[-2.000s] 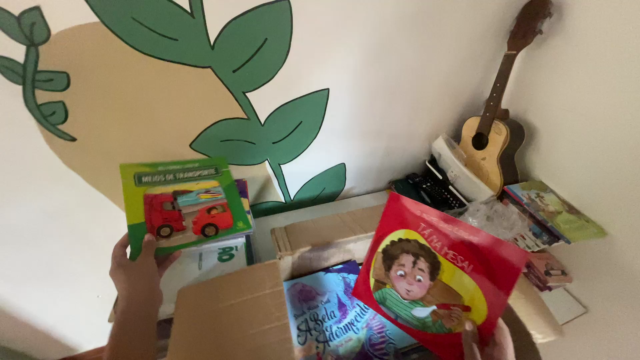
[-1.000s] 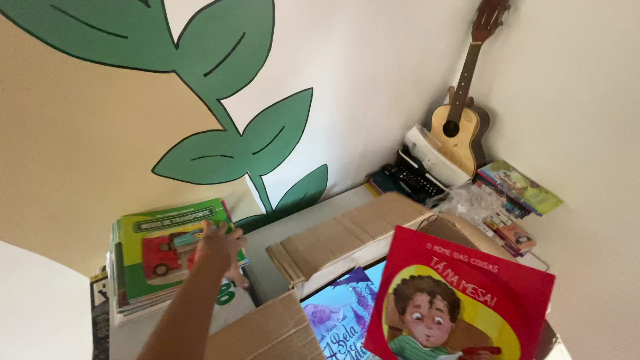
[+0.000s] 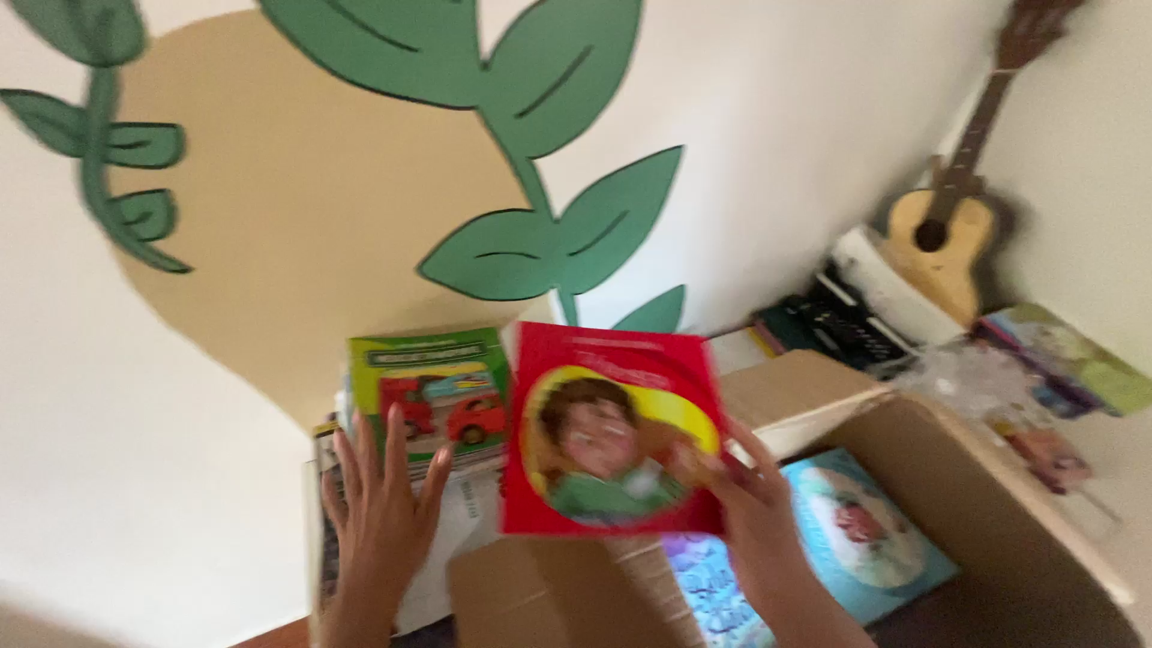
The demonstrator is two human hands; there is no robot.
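Observation:
My right hand [image 3: 751,490] grips the right edge of a red picture book [image 3: 616,432] with a cartoon child on its cover, held above a flap of the cardboard box. To the left, my left hand [image 3: 382,504] has its fingers spread, over the lower left of a green picture book [image 3: 432,360] showing red vehicles. That green book lies on top of a stack of books, its right side close to the red book. Inside the cardboard box [image 3: 990,486] are a light blue book [image 3: 873,540] and a purple-blue book [image 3: 720,594], the second partly hidden by my right arm.
A small guitar [image 3: 945,243] leans in the corner. Near it are a white container [image 3: 891,279], a black item [image 3: 846,324], clear plastic wrapping [image 3: 958,378] and more books [image 3: 1071,360]. A cardboard flap [image 3: 558,589] sticks out in front of the left stack. Painted leaves cover the wall.
Two seconds ago my left hand held the green book; now it lies on the stack, released. My right hand has moved the red book leftward from over the box, beside the green one.

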